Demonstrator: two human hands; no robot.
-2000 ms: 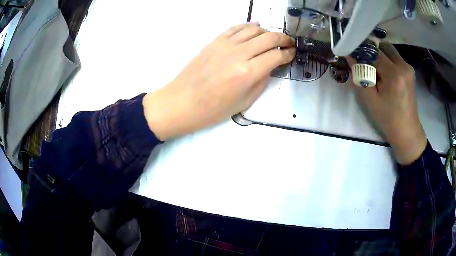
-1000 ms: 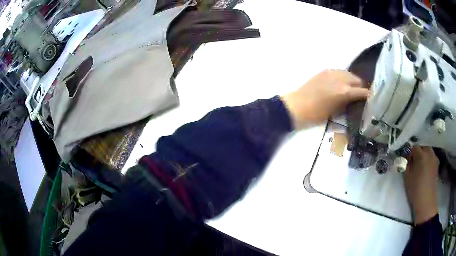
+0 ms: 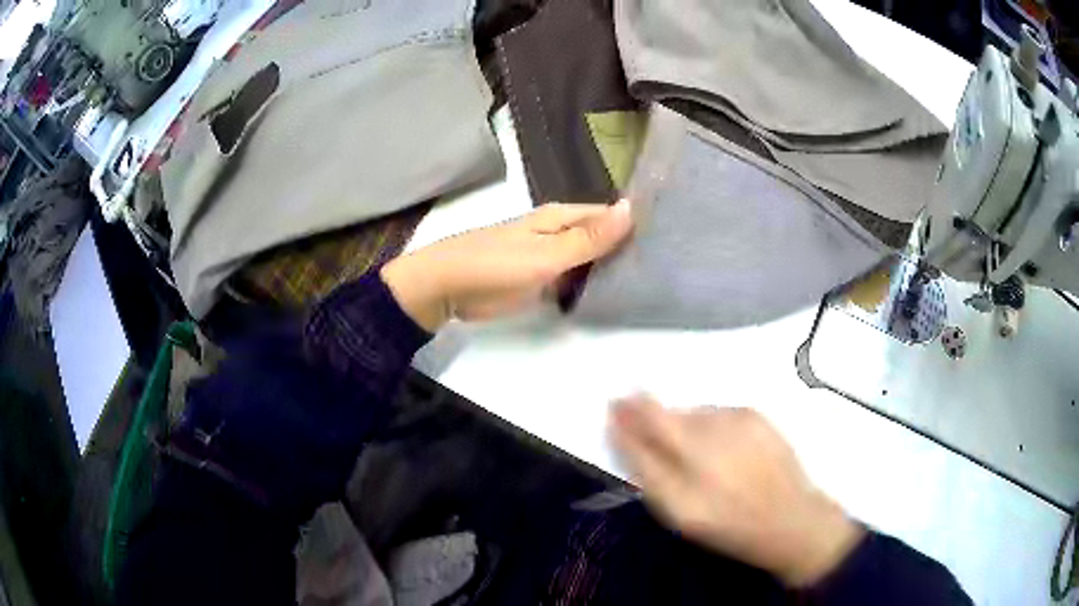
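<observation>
A grey-beige garment panel [image 3: 745, 237] lies over the white table between my left hand and the machine, its far corner near the presser foot. My left hand [image 3: 521, 263] holds its near edge between thumb and fingers. A dark brown stitched panel [image 3: 562, 101] with a yellow-green patch [image 3: 615, 144] lies behind it. More grey-beige cloth [image 3: 769, 71] is folded at the back. My right hand [image 3: 740, 479] is blurred over the table's front part. I see no cloth in it, but its fingers are unclear.
The white machine head [image 3: 994, 178] stands at the right above a metal slide plate [image 3: 947, 379]. A large grey-beige panel [image 3: 343, 130] hangs over the table's left side. Cloth pieces lie at my lap [image 3: 432, 566]. A green basket rim [image 3: 130, 474] is at the lower left.
My left hand has moved left from the machine and now holds the grey-beige panel, which is spread over the table. My right hand has left the machine and come toward the front.
</observation>
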